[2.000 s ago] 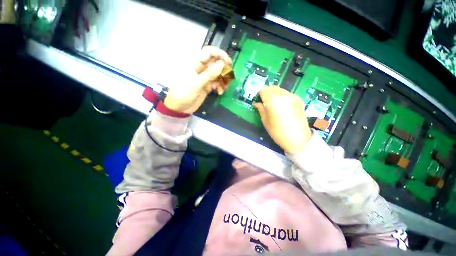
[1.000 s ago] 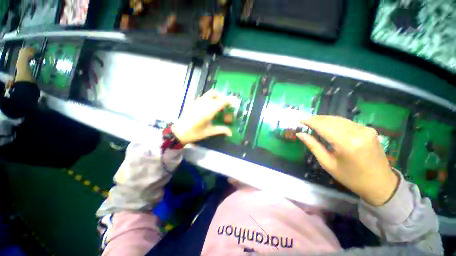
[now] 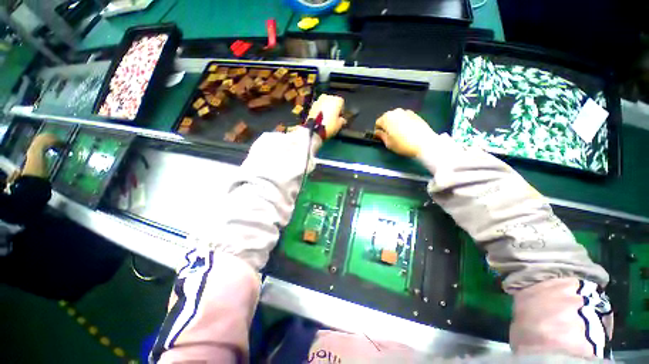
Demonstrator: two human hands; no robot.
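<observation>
My left hand (image 3: 327,116) and my right hand (image 3: 403,132) both reach over the shallow black tray of bars (image 3: 381,96), fingers bent at its near side. A small dark piece shows by my left fingertips; whether it is held is unclear. What my right fingers touch is hidden. In front lie green circuit boards in a black carrier (image 3: 421,249). The left board (image 3: 295,250) carries a square brown block (image 3: 310,236) and the right board (image 3: 359,269) carries another square brown block (image 3: 389,256).
Left of my hands is a tray of brown blocks (image 3: 249,104); farther left, a tray of pinkish-white pieces (image 3: 135,75). At right is a tray of white-and-green parts (image 3: 526,106). Tools (image 3: 134,178) lie on the line. Another person's hand (image 3: 37,153) is at far left.
Both hands have moved from above the boards up to the bar tray behind the line. The view has shifted to show more of the bench and trays.
</observation>
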